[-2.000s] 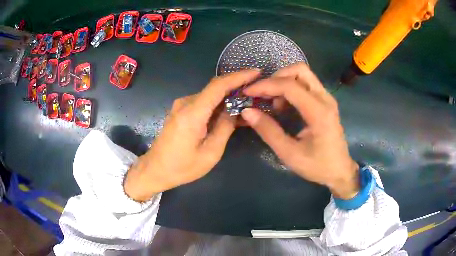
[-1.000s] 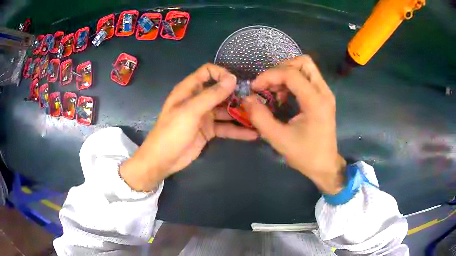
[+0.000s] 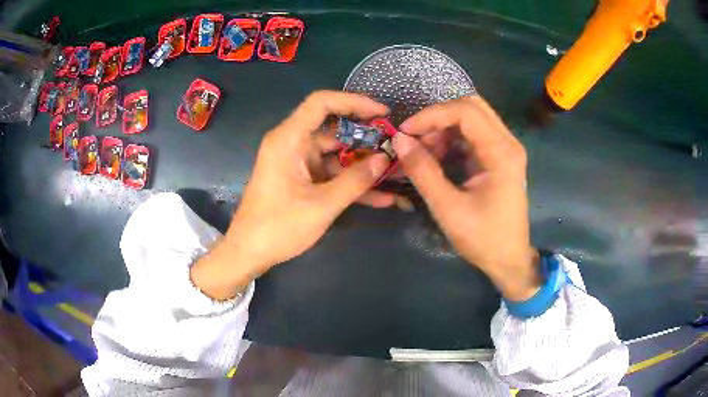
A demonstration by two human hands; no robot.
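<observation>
A small red housing (image 3: pixel 382 169) is held between my two hands in front of the screw plate. A blue-grey circuit board (image 3: pixel 359 134) with silvery parts sits tilted at the housing's upper left. My left hand (image 3: pixel 299 186) grips the housing from the left, thumb on its near side and fingers around it. My right hand (image 3: pixel 470 182) pinches at the housing's right edge with thumb and forefinger; whatever small part is between those fingertips is too small to tell.
Rows of red waiting housings (image 3: pixel 136 112) lie at the left, one (image 3: pixel 199 104) set apart. The round grey screw plate (image 3: pixel 407 74) lies behind my hands. The orange electric screwdriver (image 3: pixel 594 58) lies at the upper right. A clear plastic bag (image 3: pixel 19 85) is at the left edge.
The circuit board has shifted left and now lies flatter, with more of it showing. My left fingers have closed around the housing's left side. My right fingertips have moved to its right edge.
</observation>
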